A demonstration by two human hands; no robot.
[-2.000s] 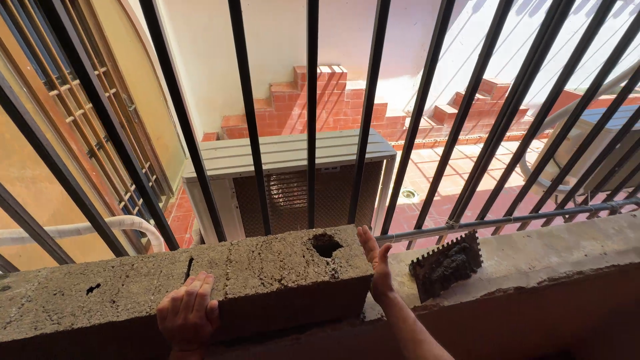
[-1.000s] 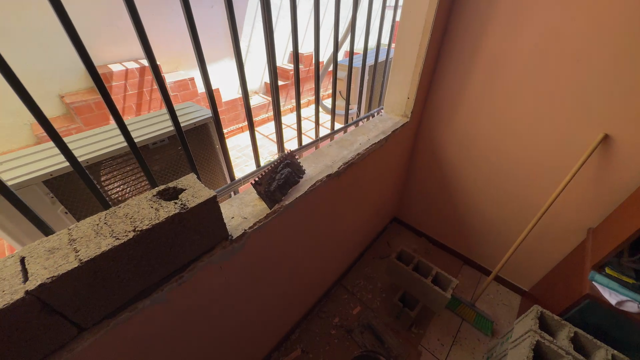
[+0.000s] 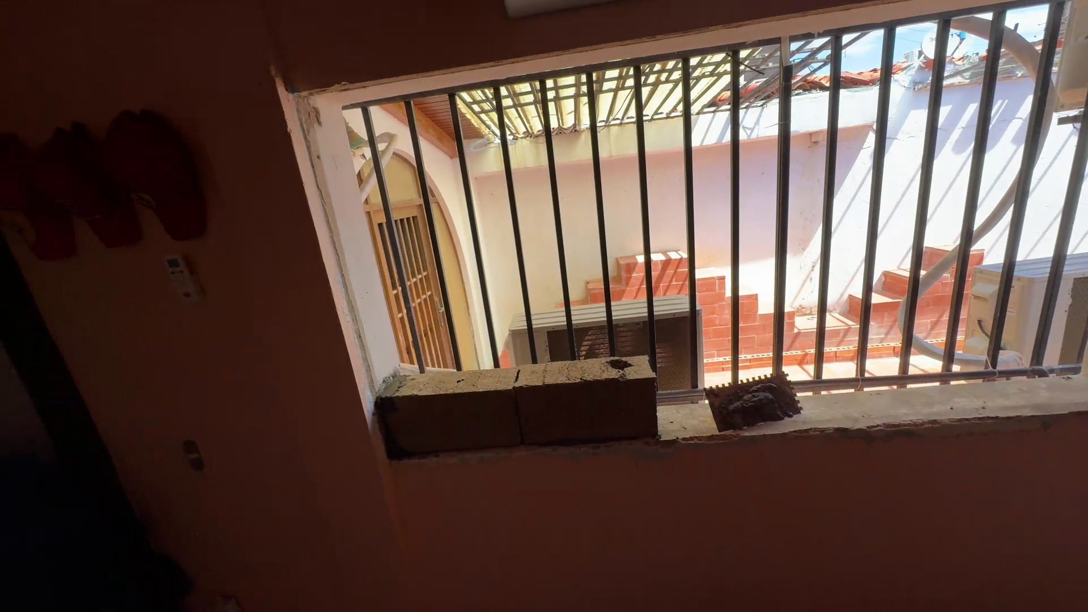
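Neither my left hand nor my right hand shows in the head view now. Two concrete blocks stand end to end on the window sill, the left block (image 3: 450, 412) against the side of the opening and the right block (image 3: 586, 404) beside it, with a hole in its top near the right end. To the right of them, apart from the blocks, a notched trowel (image 3: 755, 402) lies on the sill (image 3: 901, 408) with a dark heap of mortar on it.
Black metal bars (image 3: 642, 221) close the window behind the blocks. Beyond them stand an air conditioner's outdoor unit (image 3: 625, 327) and stepped red brickwork (image 3: 731, 314). A remote control (image 3: 183, 278) hangs on the dark wall at the left, below red objects (image 3: 157, 174).
Two seconds ago both my hands were at the right block; they are out of view now. The view has swung to the right and then back and farther off.
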